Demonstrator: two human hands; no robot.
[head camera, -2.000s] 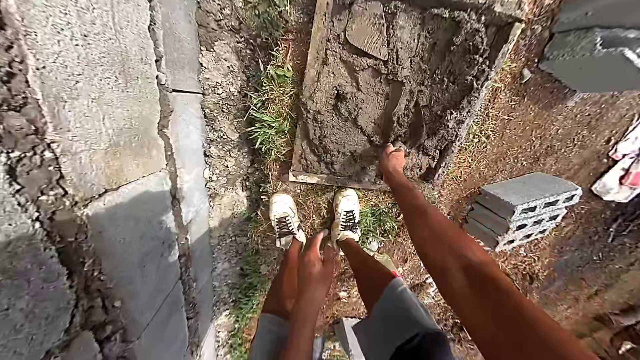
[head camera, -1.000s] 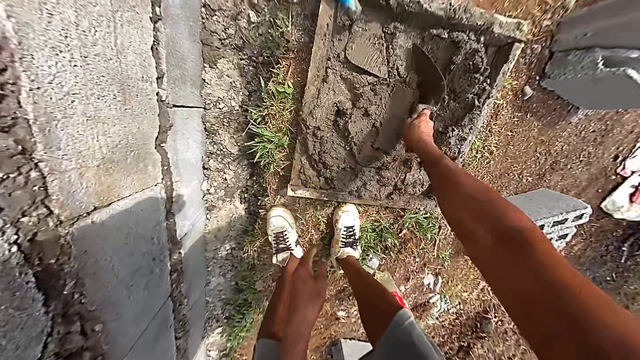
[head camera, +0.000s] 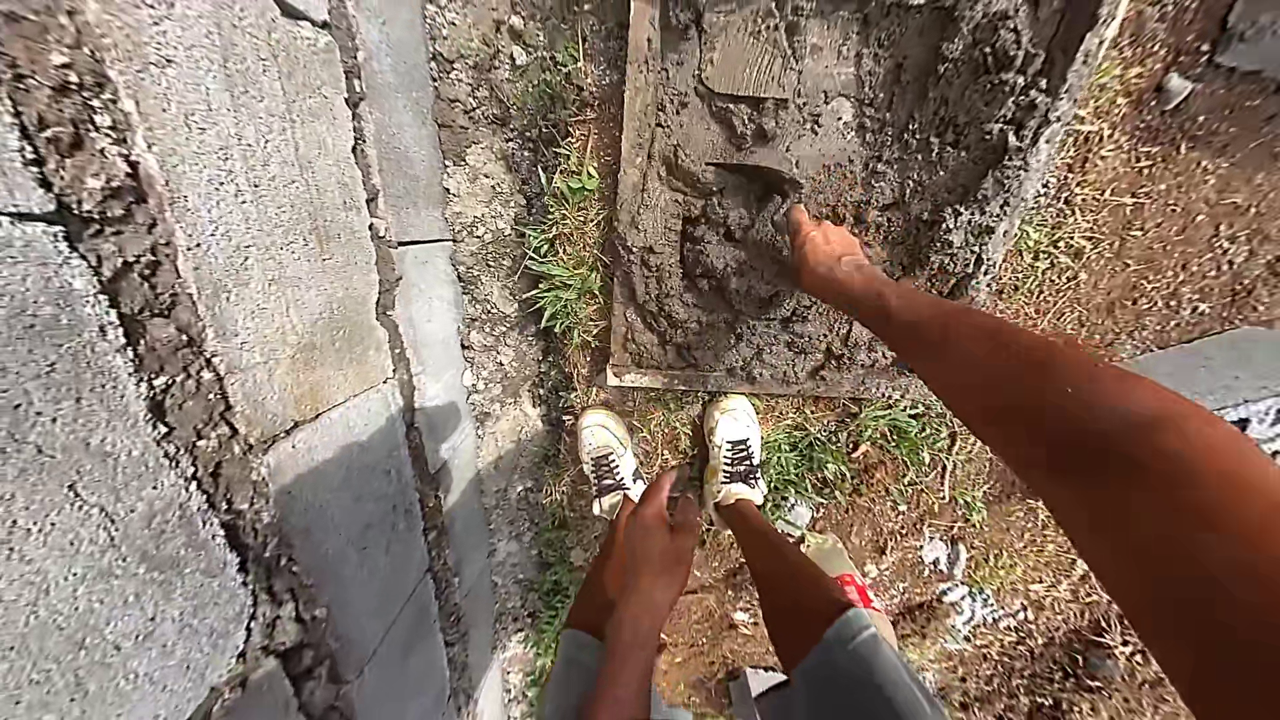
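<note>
My right hand (head camera: 825, 245) is closed around the handle of a trowel, its dark blade (head camera: 765, 180) tilted and partly sunk in wet grey mortar (head camera: 740, 310). The mortar lies in a shallow mixing trough with a raised rim (head camera: 640, 120). Much of the trowel is hidden by mortar and shadow. Below the trough, my left hand (head camera: 665, 540) hangs between my legs, holding nothing, its fingers slightly apart. Both of my white shoes (head camera: 736, 450) stand just short of the trough's near edge.
Concrete blocks (head camera: 230, 200) with rough mortar joints run along the left side. A strip of grass (head camera: 570, 260) lies between them and the trough. A grey block (head camera: 1215, 365) is at the right edge, partly behind my right arm. Litter (head camera: 965, 590) lies on the dirt.
The trowel has turned from pointing away from me to pointing left, and my right hand has shifted left over the trough. The mortar near the close edge is more churned.
</note>
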